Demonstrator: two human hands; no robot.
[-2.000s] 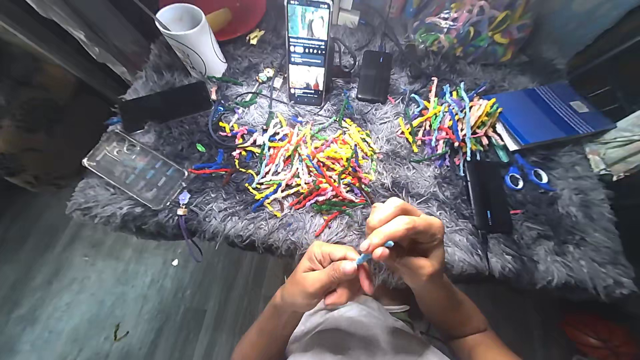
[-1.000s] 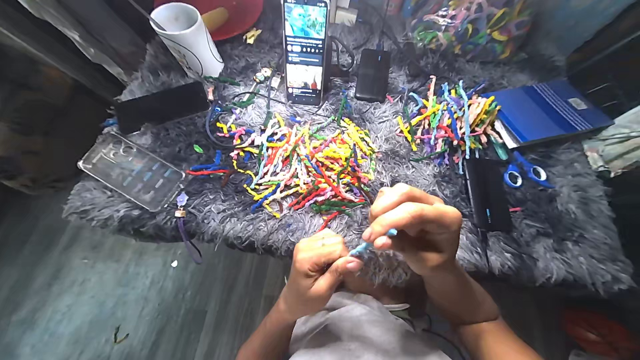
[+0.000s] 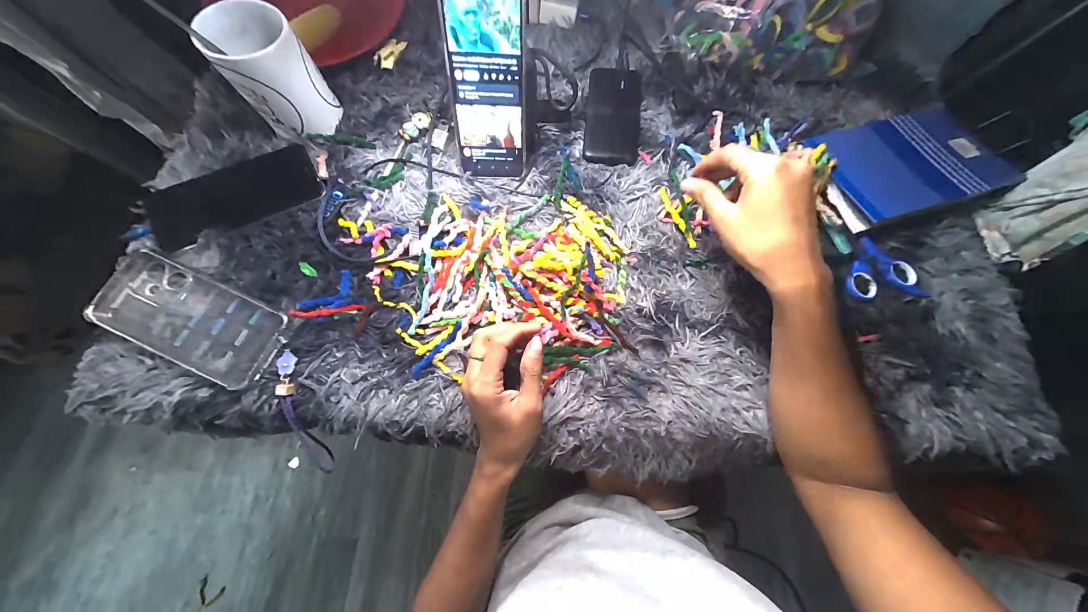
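My left hand (image 3: 506, 387) is at the near edge of a large pile of twisted, colourful fuzzy strips (image 3: 510, 272), thumb and forefinger close together at the strips; whether they grip one is unclear. Over the smaller pile of similar strips (image 3: 677, 217) on the right is my right hand (image 3: 756, 204), palm down, with thumb and forefinger curved near a light blue strip. It hides much of that pile, and I cannot tell if it holds anything. Both piles lie on a grey shaggy cover (image 3: 680, 374).
Behind the large pile stands a lit phone (image 3: 489, 85), with a black power bank (image 3: 612, 116) beside it. A white mug (image 3: 268, 64), dark phone (image 3: 234, 195) and clear phone case (image 3: 187, 319) are left. Blue-handled scissors (image 3: 884, 270) and a blue notebook (image 3: 918, 166) lie right.
My hands, together around a light blue strip before, have parted. The left has moved forward to the large pile, the right forward and right to the smaller one. The blue strip is no longer between them.
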